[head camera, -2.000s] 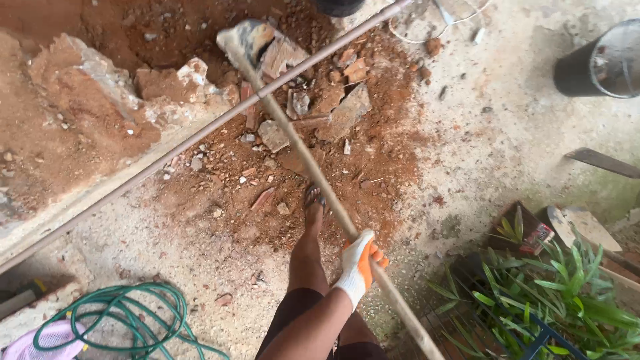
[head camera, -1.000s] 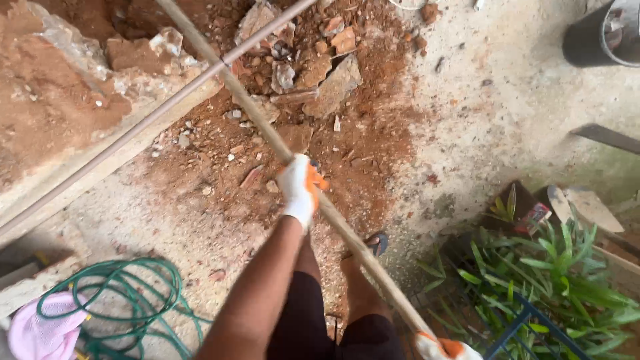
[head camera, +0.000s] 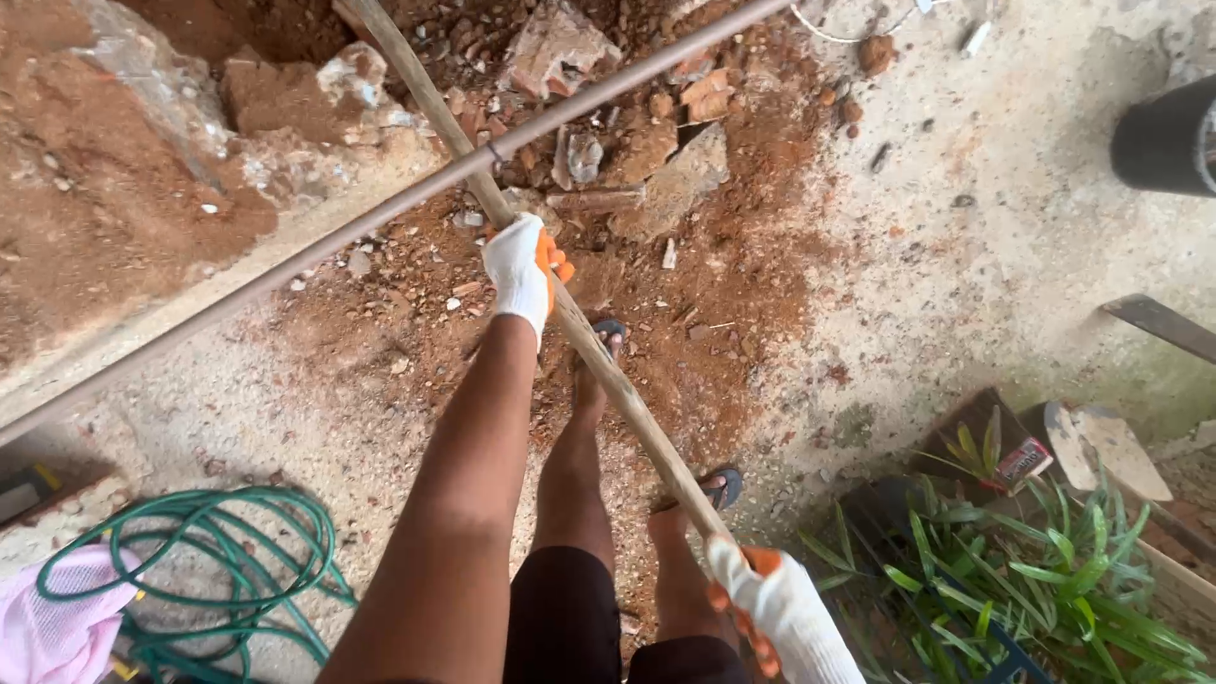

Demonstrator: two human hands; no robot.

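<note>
A long wooden handle [head camera: 632, 404] runs slantwise across the head view, from the top left down to the lower right. My left hand [head camera: 522, 271], in a white glove with orange palm and fingers, grips its middle. Near its lower end, my right hand [head camera: 769, 603] is closed around it in a matching glove. The handle's far end lies beyond the top edge, so the tool's head is hidden. A thin metal pipe [head camera: 313, 252] crosses the handle just past my left hand. Reddish soil [head camera: 750, 313] and broken masonry chunks [head camera: 679, 185] lie beyond my feet.
A coiled green hose [head camera: 228, 570] and pink cloth [head camera: 62, 617] lie at lower left. Leafy plants [head camera: 1045, 579] and a flat metal blade [head camera: 1107, 446] are at lower right. A dark bucket [head camera: 1164, 142] stands at right. A broken concrete edge [head camera: 171, 304] borders the soil at left.
Two seconds ago one gloved hand was visible on the handle, and the tool's head showed by the rubble. Now both hands grip the handle, and its head is out of view.
</note>
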